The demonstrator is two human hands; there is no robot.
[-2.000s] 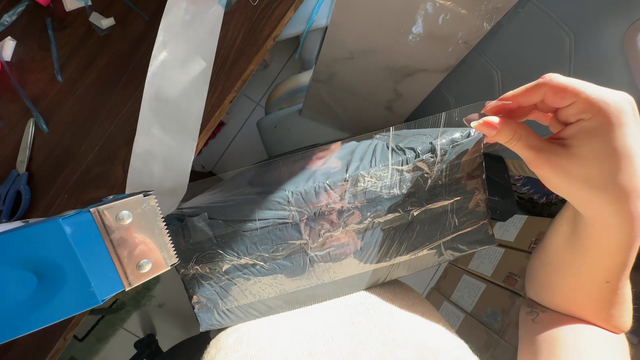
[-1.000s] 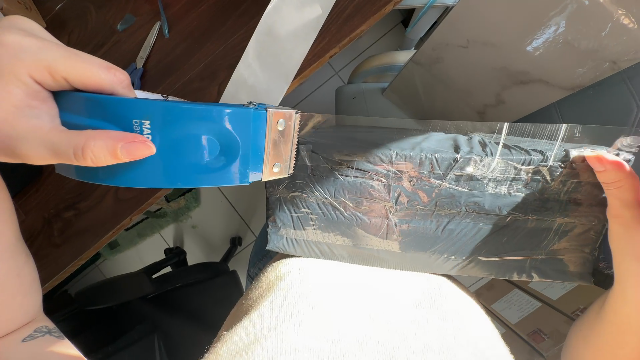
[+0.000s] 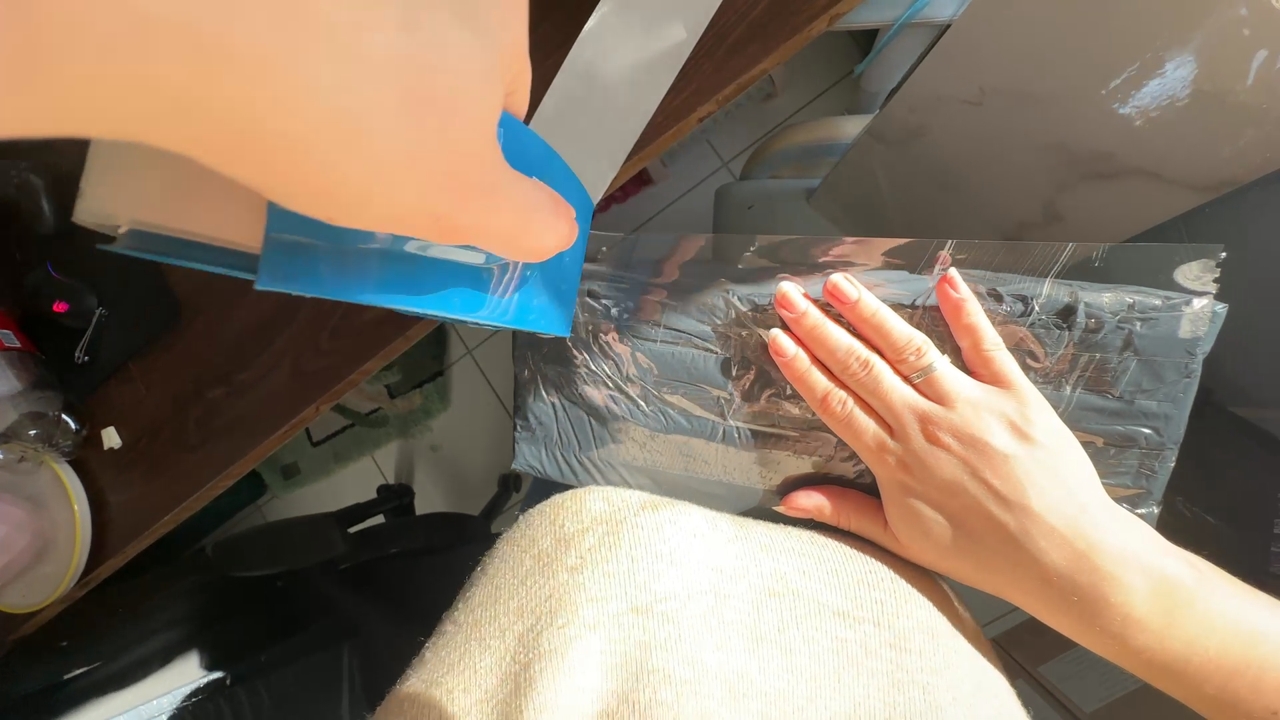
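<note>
A flat grey plastic-wrapped package (image 3: 660, 400) lies across the knee, with clear packing tape (image 3: 700, 255) along its far side and past its far edge. My right hand (image 3: 940, 440) rests palm down on the package, fingers spread, a ring on one of them. At the upper left my left hand (image 3: 400, 120) is closed around a blue tape dispenser (image 3: 430, 265), whose front end touches the package's left end. Its cutting teeth cannot be seen from here. A grey strip (image 3: 620, 90) lies on the table just behind the dispenser.
The brown wooden table (image 3: 240, 390) runs diagonally at left, with a round lidded container (image 3: 40, 530) and a scrap on it. A black chair (image 3: 300, 560) stands below. A glossy marbled panel (image 3: 1050, 120) is at upper right. A knee in beige cloth (image 3: 700, 610) fills the lower middle.
The right hand has moved from the package's right end onto its middle and lies flat. The left hand, with the dispenser, has turned over the package's left end, so the metal cutter is out of sight.
</note>
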